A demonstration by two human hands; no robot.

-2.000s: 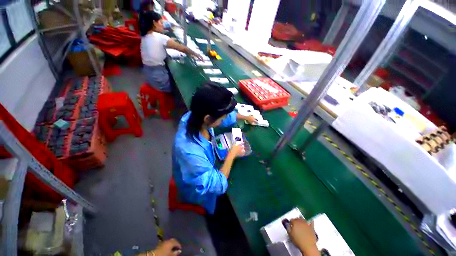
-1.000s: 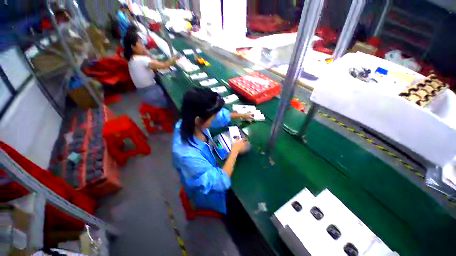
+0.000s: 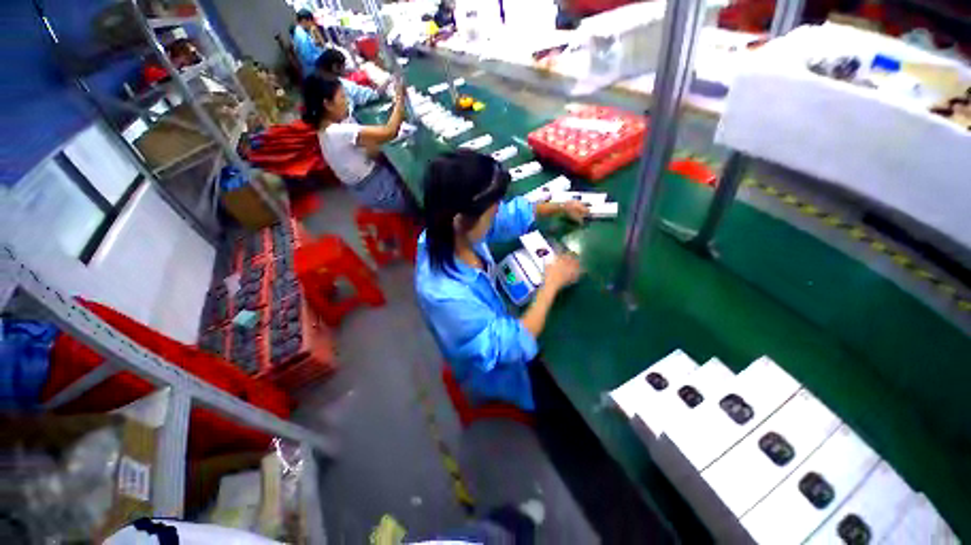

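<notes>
White smartwatch retail boxes (image 3: 775, 447) stand side by side in a stack at the near end of the green bench, lower right in the head view. Each shows a dark square watch picture on top. Their near ends are cut off by the frame's lower edge. Neither of my hands is in view. A white shape with a black mark shows at the bottom left edge; I cannot tell what it is.
A seated person in blue (image 3: 468, 287) handles small boxes at the green bench (image 3: 681, 309). A red tray (image 3: 589, 138) and a metal post (image 3: 658, 149) stand beyond. Red stools (image 3: 335, 279), parts trays (image 3: 256, 309) and a metal rack (image 3: 176, 426) are at left.
My hands, seen two seconds ago at the boxes and lower edge, are out of view. The view has shifted, and more of the box row shows. The person in white has raised an arm.
</notes>
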